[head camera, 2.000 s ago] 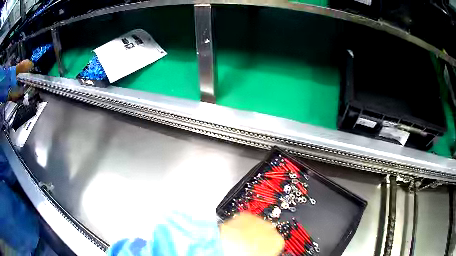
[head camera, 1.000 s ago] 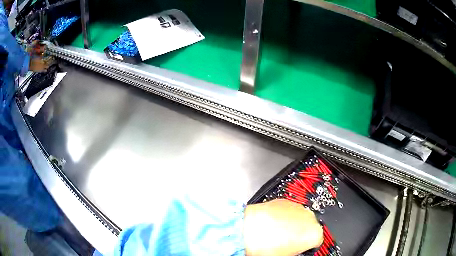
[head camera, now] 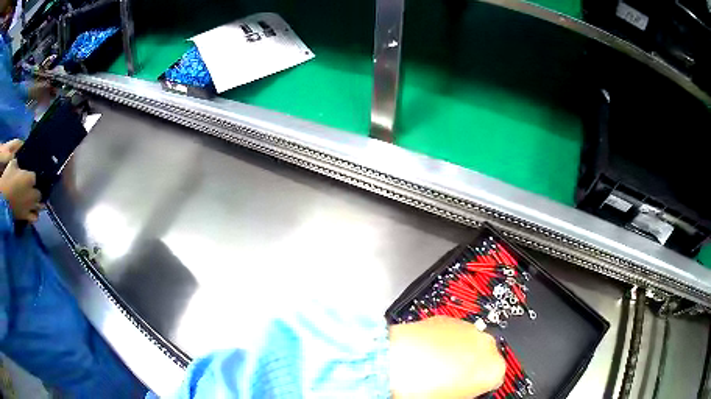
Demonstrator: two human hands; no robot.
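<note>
My left hand (head camera: 448, 360) is at the bottom of the picture, reaching in from the left in a light blue sleeve. It lies over the near left part of a black shallow tray (head camera: 557, 335), back of the hand up. Its fingertips are hidden, so any grip cannot be told. Red cable leads (head camera: 468, 287) with black ends lie in a slanting row in the tray, their silvery ring terminals (head camera: 508, 300) bunched toward the middle. More red leads (head camera: 511, 370) show just right of the hand. My right hand is not in view.
The tray sits on a steel surface (head camera: 257, 210) beside a chain-like track (head camera: 351, 178). At left, another person's hands (head camera: 19, 187) hold a dark flat object (head camera: 53, 144). Green shelf: blue parts (head camera: 189, 68) under a white printed sheet (head camera: 253, 51); black bin (head camera: 647, 187) at right.
The view has shifted, placing the tray further right than in the oldest frame. My hand stays over the leads. The other person's hands now hold up a dark flat object at left.
</note>
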